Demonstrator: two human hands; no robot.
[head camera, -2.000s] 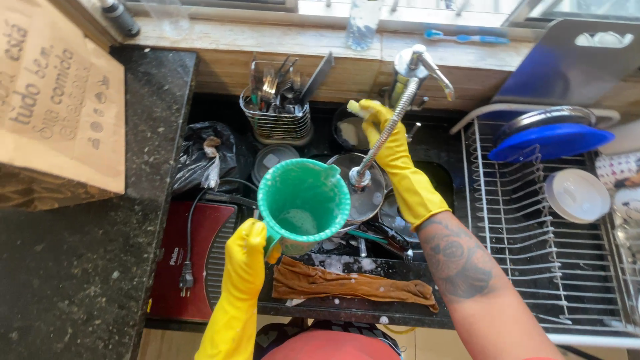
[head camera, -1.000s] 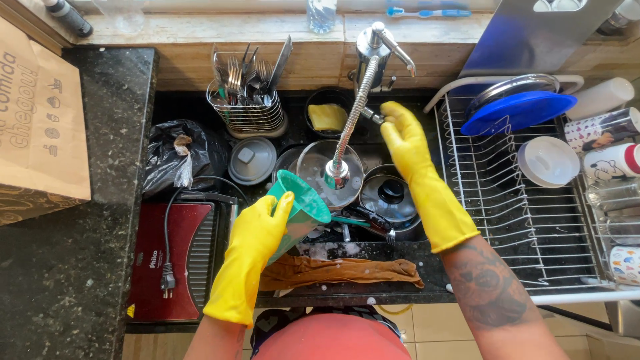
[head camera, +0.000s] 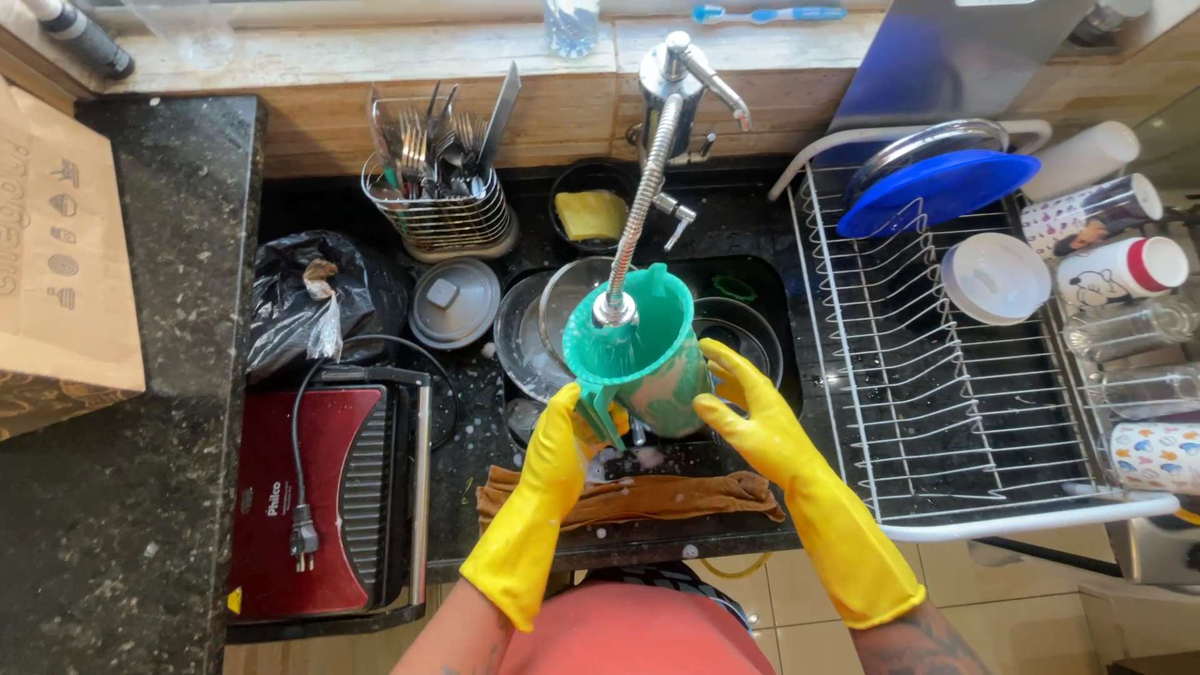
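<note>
A green plastic pitcher (head camera: 656, 398) is tilted over the sink under the metal spring-hose faucet (head camera: 647, 187), whose spray head lies over its mouth with water running in. My left hand (head camera: 544, 459), in a yellow rubber glove, grips the pitcher's handle. Also gloved, my right hand (head camera: 769, 422) is at the pitcher's right side with thumb and fingers apart; whether it touches is hard to tell. Beneath the pitcher the sink holds a glass lid (head camera: 561, 295) and a dark pan (head camera: 750, 323). A wet brown cloth (head camera: 647, 497) lies along the sink's front edge.
Left of the sink are a red electric grill (head camera: 300, 525), a black plastic bag (head camera: 366, 272), a grey lid (head camera: 455, 300) and a cutlery basket (head camera: 450, 216). Behind sits a yellow sponge (head camera: 591, 216) in a dark bowl. A white wire dish rack (head camera: 900, 412) with a blue plate (head camera: 937, 192) and cups stands right.
The pitcher has moved under the spray head, with my left hand still on its handle. My right hand has come down from beside the faucet to the pitcher's side.
</note>
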